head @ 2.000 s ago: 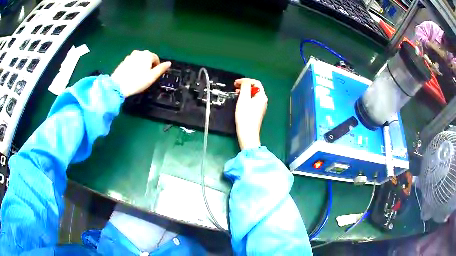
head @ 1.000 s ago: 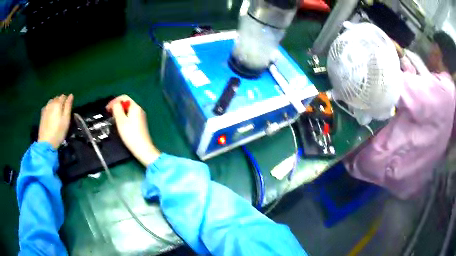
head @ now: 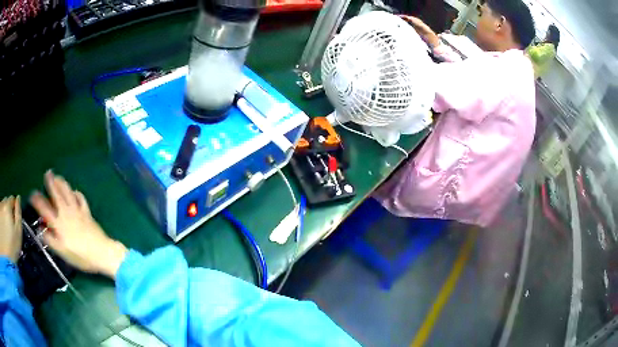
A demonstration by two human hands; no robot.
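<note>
The black fixture [head: 42,274] lies at the lower left edge, mostly hidden by my hands and cut off by the picture. My right hand [head: 76,227] is over its clamp end, fingers spread and slightly blurred; I see nothing held in it. My left hand [head: 9,227] is at the far left edge, partly cut off, over or beside the fixture; what its fingers touch cannot be seen. The clear air hose [head: 51,257] runs from the fixture down towards the table edge. No watch case can be made out.
The blue control box [head: 196,152] with a lit red switch carries a clear canister [head: 215,74]. A small black fixture [head: 322,173] and white fan [head: 379,74] stand right of it. A person in pink [head: 474,129] sits beyond the fan. Blue tubes hang near the bench edge.
The view has swung right, so the fixture and hands now lie at the left edge. My right hand's fingers have opened off the red clamp grip.
</note>
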